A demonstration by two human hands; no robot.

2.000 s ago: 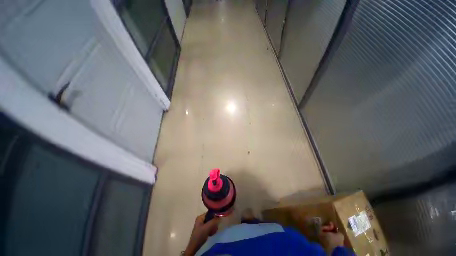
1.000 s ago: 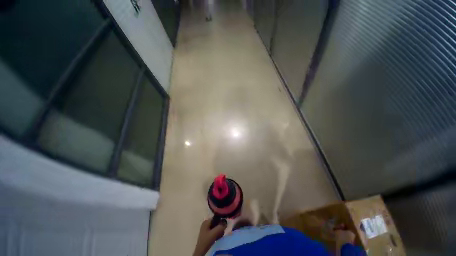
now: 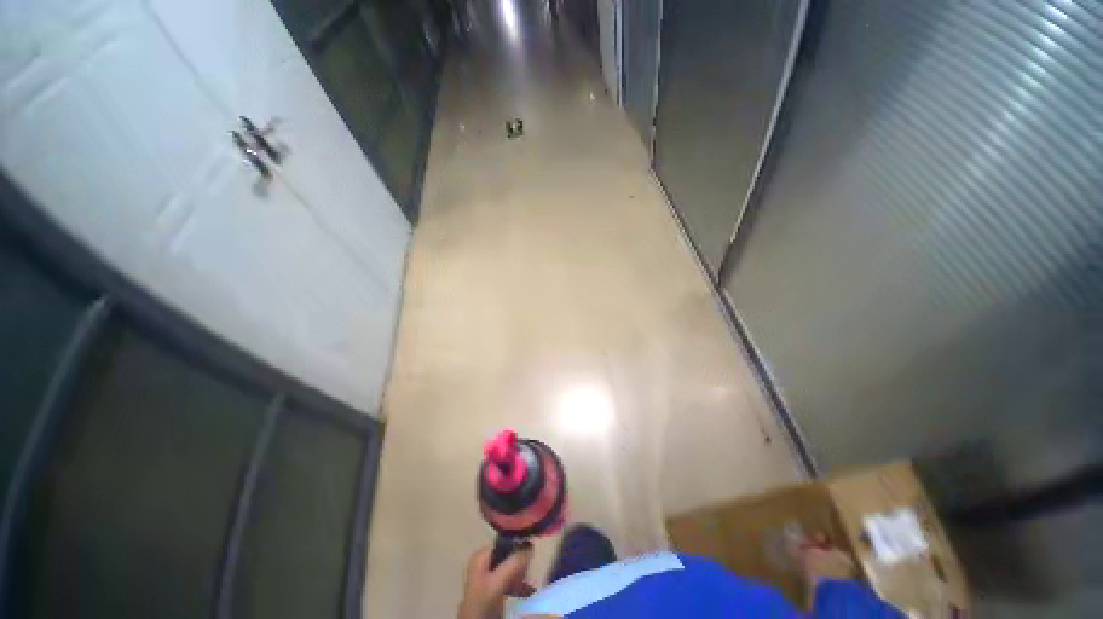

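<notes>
A water bottle with a pink-red body, black collar and bright pink spout is at bottom centre, seen from above. My left hand is closed around its dark handle or strap at the near side. A brown cardboard carton with a white label on its right part is at lower right. My right hand is at the carton's upper face, its fingers on it at a hand-hole or edge; the fingertips are blurred. The blue sleeve and my body hide the carton's near part.
A pale shiny floor runs ahead as a corridor. A white double door with metal handles and dark-framed windows line the left. Ribbed glass partitions stand close on the right, near the carton. A small dark object lies on the floor ahead.
The corridor has moved past: a white double door now shows at left, and the small floor object is nearer. Bottle and carton stay held; a dark shoe now shows beside the bottle.
</notes>
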